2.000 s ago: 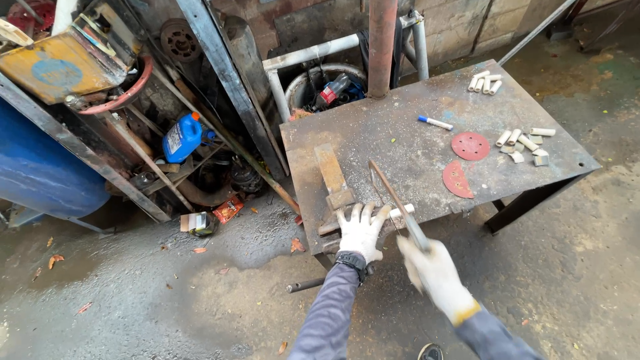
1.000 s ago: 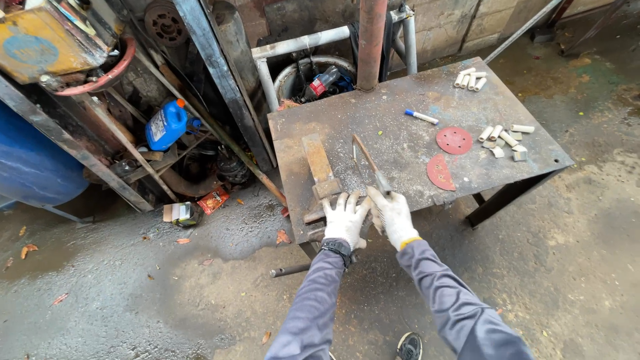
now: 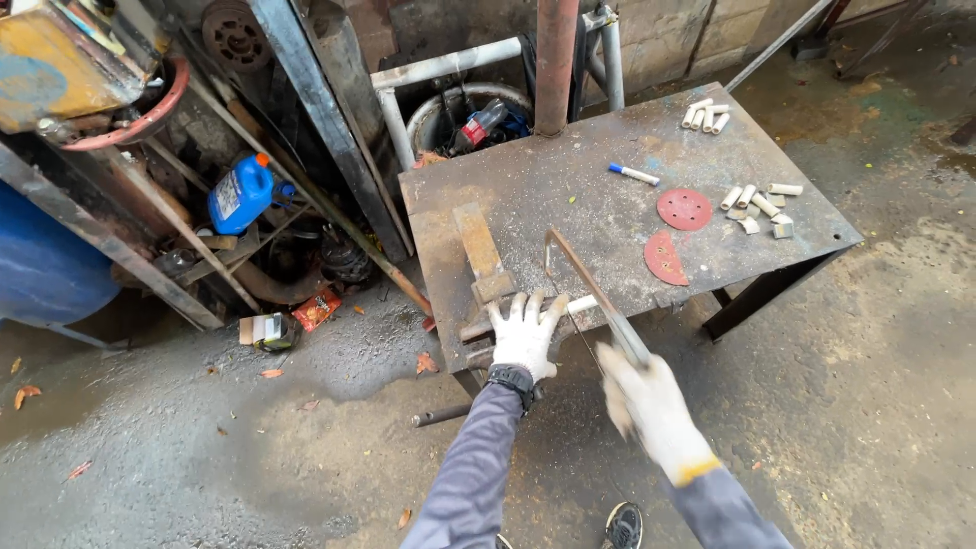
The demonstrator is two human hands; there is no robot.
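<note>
My right hand (image 3: 648, 400), in a white glove and blurred, grips the handle end of a hacksaw (image 3: 597, 293). The saw's thin blade crosses a white plastic pipe (image 3: 582, 303) beside my left hand. Gloved too, my left hand (image 3: 526, 332) lies with fingers spread over the jaws of a bench vise (image 3: 492, 286) at the table's near left edge; its palm hides part of the vise and the pipe. Cut pipe pieces (image 3: 751, 200) lie on the metal table (image 3: 526, 179) to the right, and several more (image 3: 705, 116) at its far corner.
Two red sanding discs, one whole (image 3: 684, 209) and one half (image 3: 666, 259), and a blue-capped marker (image 3: 634, 174) lie on the table. A rusty post (image 3: 557, 69) rises at its back edge. Left are a blue jug (image 3: 241, 194), leaning metal bars (image 3: 328, 126) and a blue drum (image 3: 46, 259).
My right hand and the hacksaw have moved toward the vise, then back toward my body. My left hand has stayed at the vise.
</note>
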